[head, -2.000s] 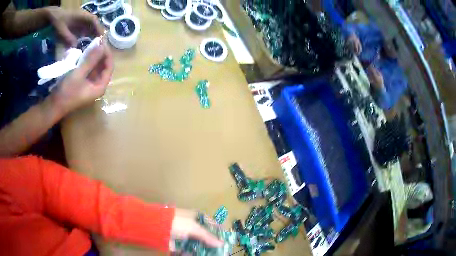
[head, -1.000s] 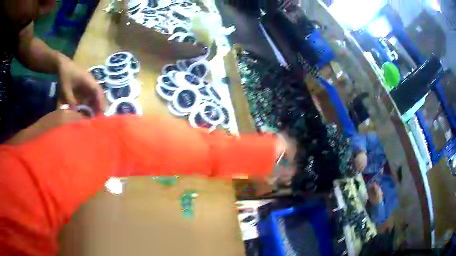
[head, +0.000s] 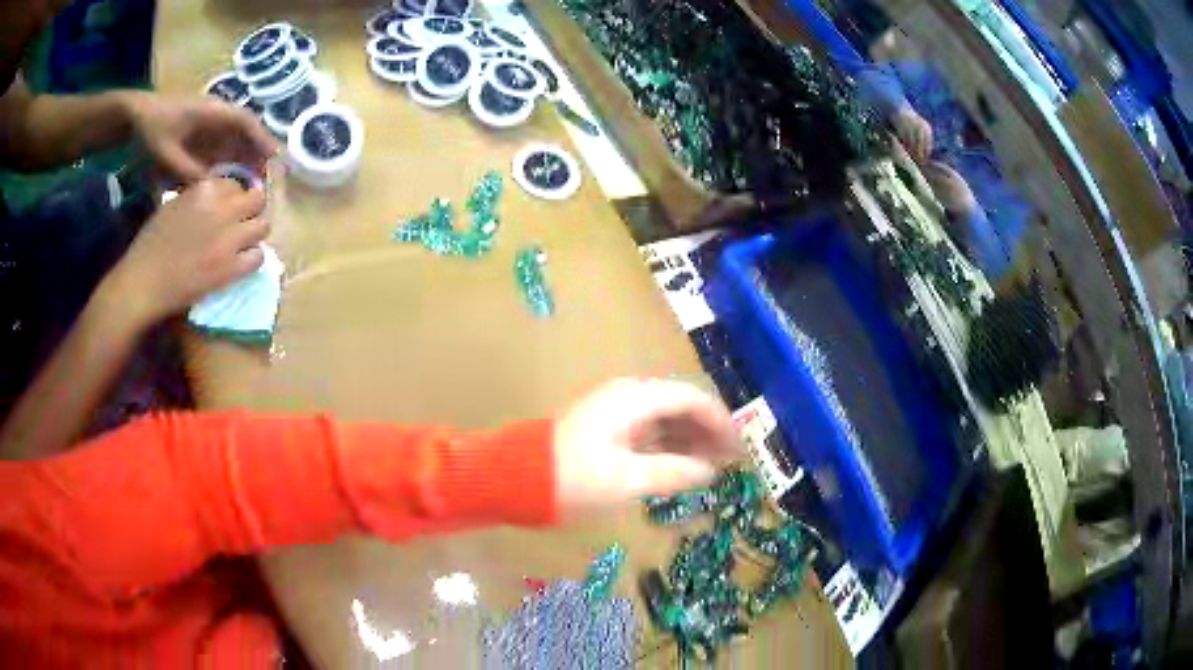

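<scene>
My left hand point(head: 641, 448), in an orange-red sleeve, is blurred above the bench, at the near edge of a heap of dark green circuit boards point(head: 713, 563). Its fingers are curved and apart, with nothing visible between them. Its fingertips are close to the topmost boards; I cannot tell if they touch. A flat pile of silvery blue-grey small parts point(head: 556, 631) lies beside the heap, with one lighter green board point(head: 605, 573) at its edge. My right hand is out of the picture.
A neighbour's hands point(head: 196, 236) work beside white-rimmed discs point(head: 325, 141) and a white glove point(head: 245, 304). Lighter green boards point(head: 458, 225) lie up the bench point(head: 393, 353). A blue bin point(head: 756, 308) and a board carton point(head: 680, 190) stand beyond.
My left hand was low beside the heap, then reached over the board carton; now it is back near the heap. The silvery pile is uncovered. The view has swung away and back.
</scene>
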